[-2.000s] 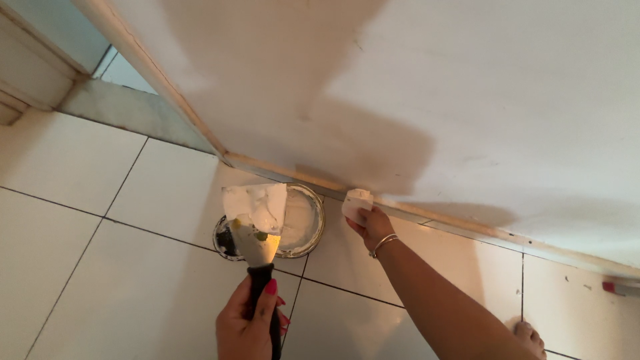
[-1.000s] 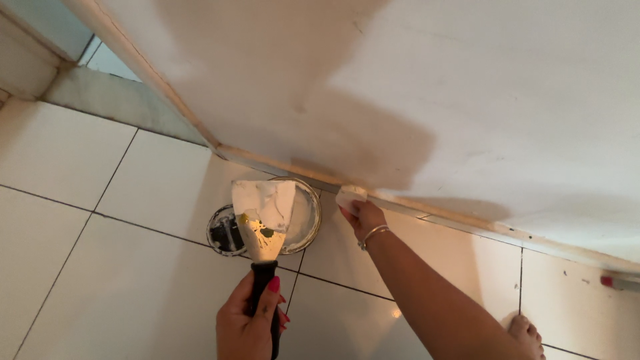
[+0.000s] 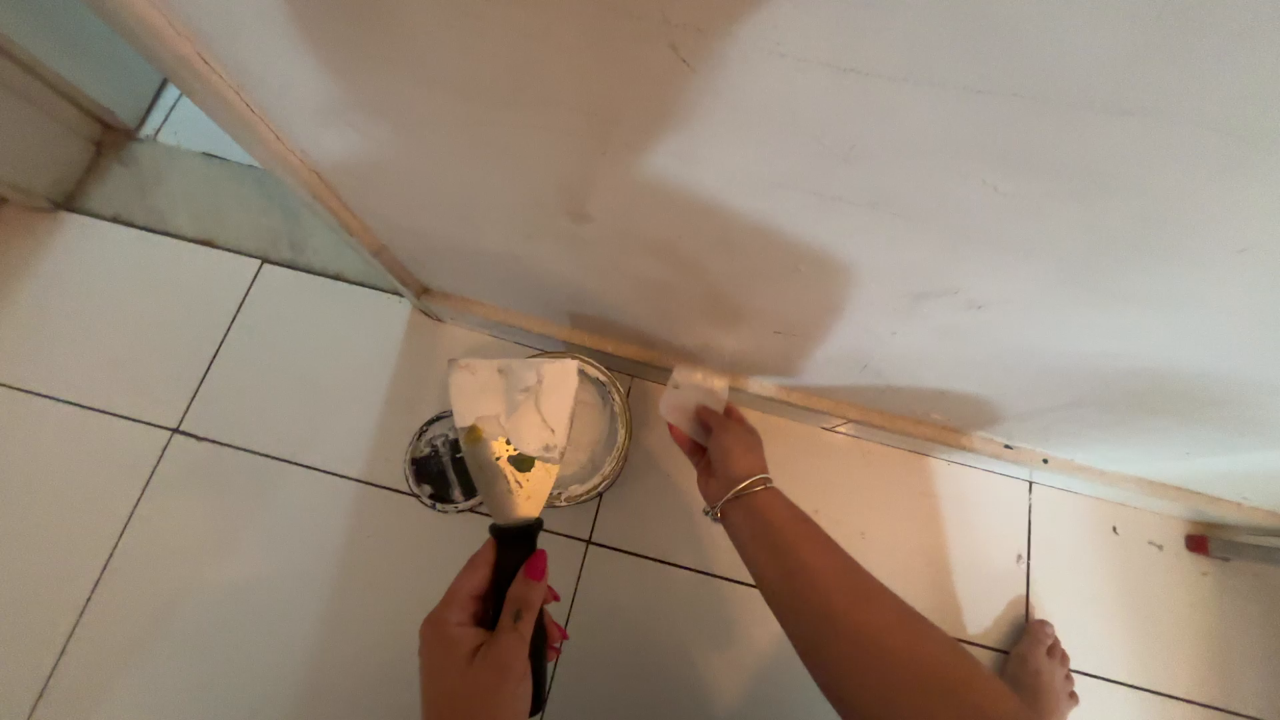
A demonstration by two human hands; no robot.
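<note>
My left hand (image 3: 490, 630) grips the black handle of a putty knife (image 3: 515, 440), blade pointing up, its wide end coated with white filler. Behind the blade, an open round can (image 3: 622, 440) of white paste stands on the tiles, with a smaller round lid or tub (image 3: 432, 470), black and smeared white, at its left. My right hand (image 3: 725, 450), with a bracelet at the wrist, pinches a small whitish flat spreader (image 3: 692, 395) against the top of the narrow skirting (image 3: 850, 402) at the foot of the wall.
A pale scuffed wall (image 3: 950, 200) rises beyond the skirting, with shadows across it. At the left are a door frame (image 3: 300, 180) and a stone threshold (image 3: 220, 205). A red-tipped tool (image 3: 1198, 545) lies by the wall at far right. A bare foot (image 3: 1040, 670) rests on the tiled floor (image 3: 330, 560).
The putty knife has moved slightly relative to the can and lid behind it. My right hand keeps the spreader at about the same stretch of skirting.
</note>
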